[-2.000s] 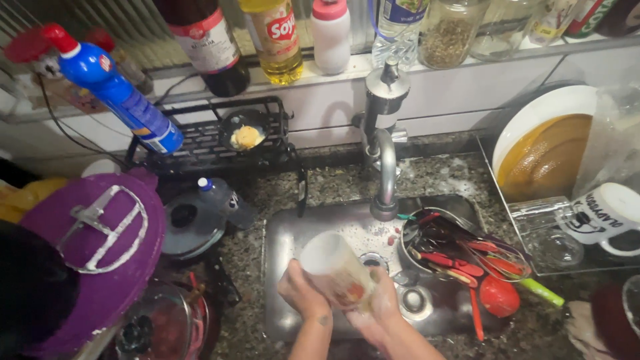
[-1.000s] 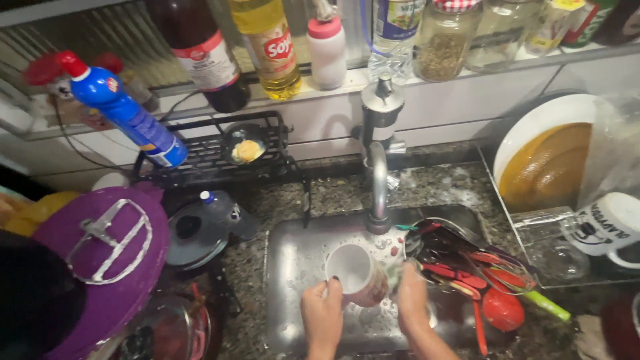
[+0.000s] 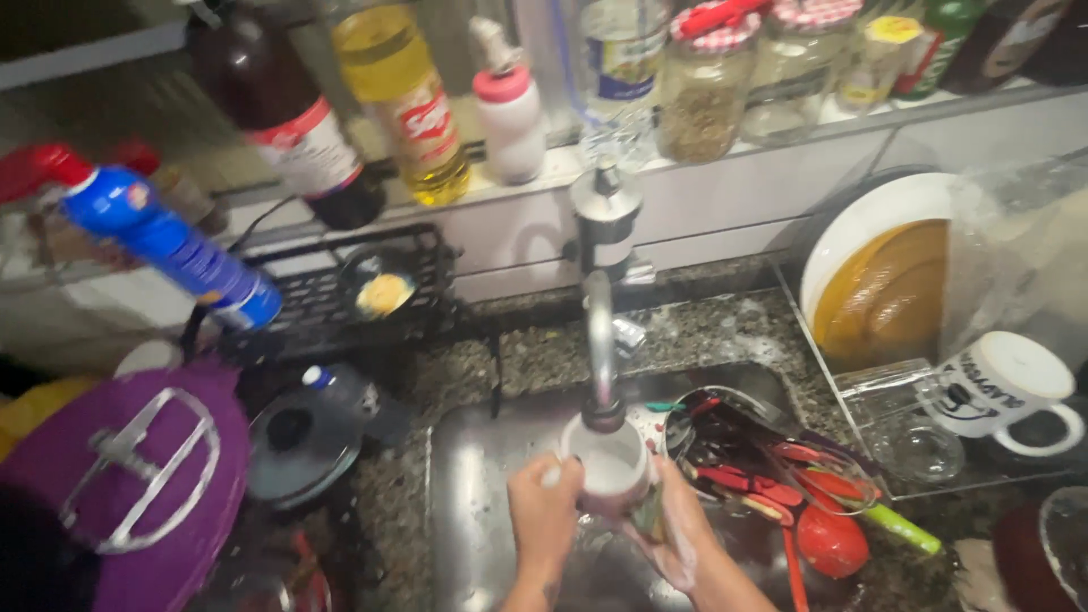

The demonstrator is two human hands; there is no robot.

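A light-coloured mug [image 3: 605, 459] is held upright under the faucet [image 3: 602, 340], over the steel sink [image 3: 476, 493]. My left hand [image 3: 544, 510] grips its left side, thumb near the rim. Against the mug's right side lies my right hand [image 3: 676, 531], with what looks like a sponge, partly hidden, between palm and mug. Suds show on the right hand's fingers and wrist. To the right, a metal pot [image 3: 680, 433] in the sink holds several utensils, with a red ladle [image 3: 831, 541] hanging out over its side.
A dish rack [image 3: 837, 391] with a white mug [image 3: 1003, 387] stands at right. On the left are a purple lid [image 3: 187, 442], a pot lid [image 3: 302, 450] and a small bottle [image 3: 361, 399]. Behind, a black rack [image 3: 314, 297] holds a blue spray bottle [image 3: 170, 238]; bottles and jars [image 3: 705, 93] line the sill.
Both hands have moved the mug up beneath the faucet from lower in the sink. Its opening now faces upward; two seconds ago it was tilted in my hands.
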